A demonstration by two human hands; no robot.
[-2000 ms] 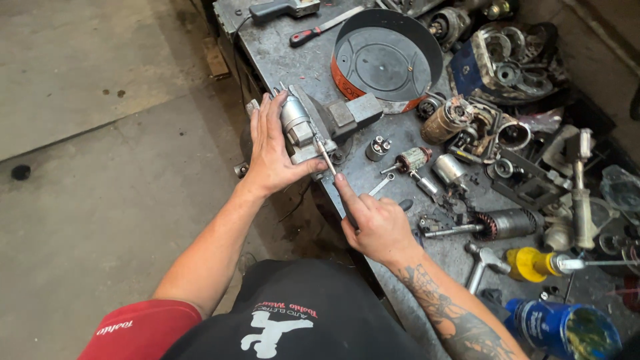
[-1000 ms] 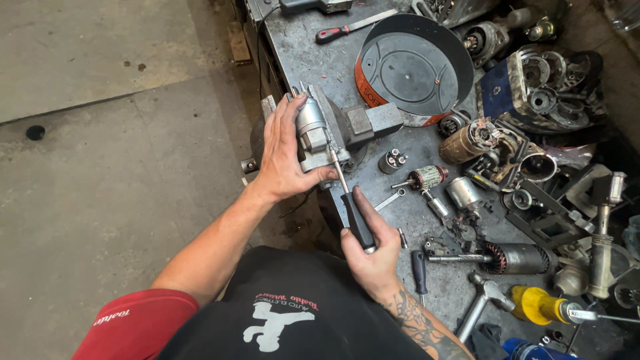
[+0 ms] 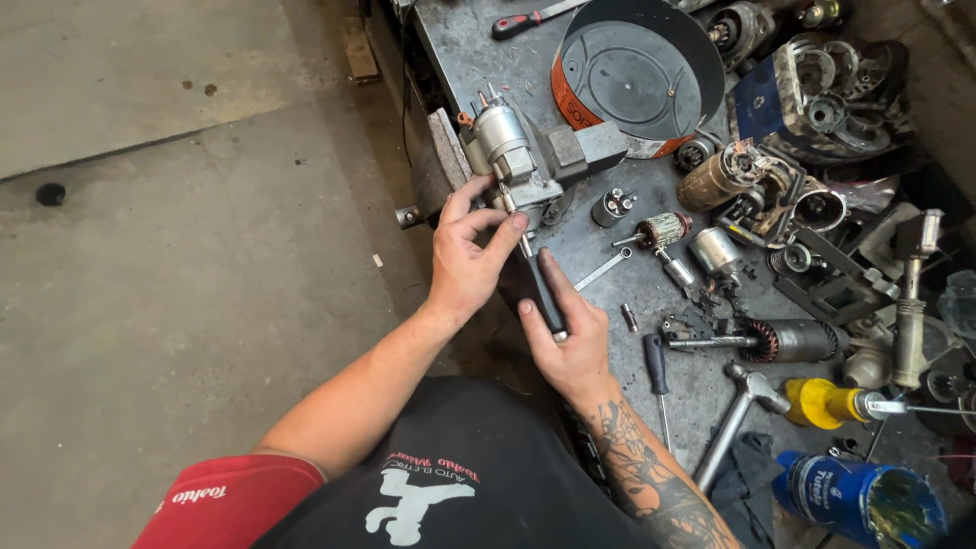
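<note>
A starter motor with a silver solenoid (image 3: 499, 130) sits clamped in a bench vise (image 3: 446, 152) at the bench's edge. My right hand (image 3: 568, 343) holds the black handle of a screwdriver-type driver (image 3: 545, 297), its metal shaft pointing up at the starter's lower end. At that end my left hand (image 3: 473, 252) has thumb and index finger pinched around the shaft near its tip, the other fingers against the housing. The driver's very tip is hidden by these fingers. Just right of the driver lies a combination wrench (image 3: 602, 271) on the bench.
A round black pan with an orange outer wall (image 3: 564, 95) stands behind the vise. Rightward lie an armature (image 3: 662, 230), a loose solenoid (image 3: 612, 207), a larger armature (image 3: 793, 341), a small screwdriver (image 3: 656, 366), a hammer (image 3: 732, 427), a yellow-handled tool (image 3: 820, 404) and a blue can (image 3: 831, 488).
My left hand has moved down from the solenoid's side to the driver's shaft at the starter's lower end. My right hand still holds the driver's handle. The view has shifted.
</note>
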